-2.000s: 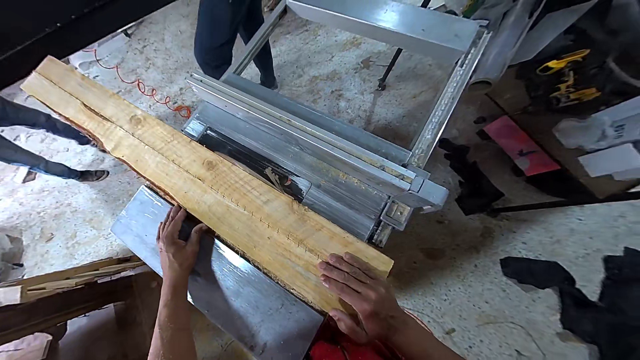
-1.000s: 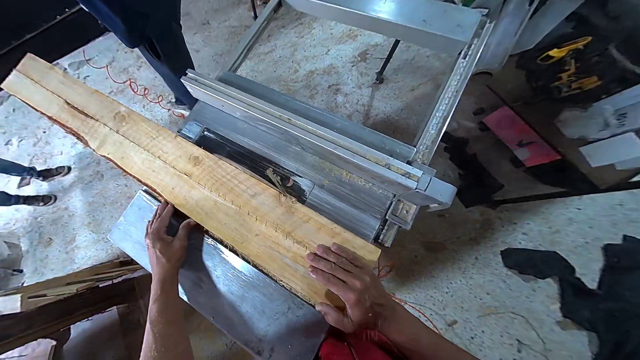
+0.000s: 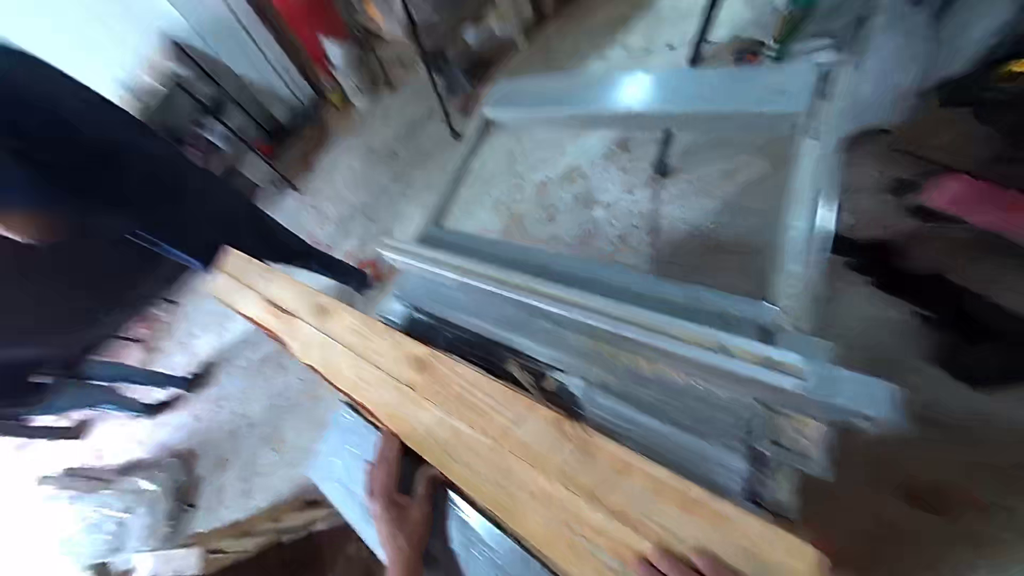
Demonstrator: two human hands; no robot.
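Note:
A long live-edge wooden board [image 3: 496, 424] lies slantwise across a metal table saw [image 3: 640, 376], from the far left down to the lower right. My left hand [image 3: 402, 500] is against the board's near edge, over the metal side table [image 3: 344, 456], thumb and fingers apart. Only the fingers of my right hand [image 3: 680, 564] show at the bottom edge, on top of the board near its close end; the rest is out of view. A dark slot with wood scraps [image 3: 536, 380] lies beside the board's far edge. The view is blurred.
A person in dark clothing [image 3: 120, 184] stands at the left, close to the board's far end. Another person's legs [image 3: 120, 388] show beyond. A metal frame [image 3: 800, 200] extends behind the saw. Wood pieces [image 3: 264, 528] lie at the lower left.
The view has swung up and left. The person in dark clothing now shows much more and is leaning near the board's far end. My right hand has mostly dropped out of view.

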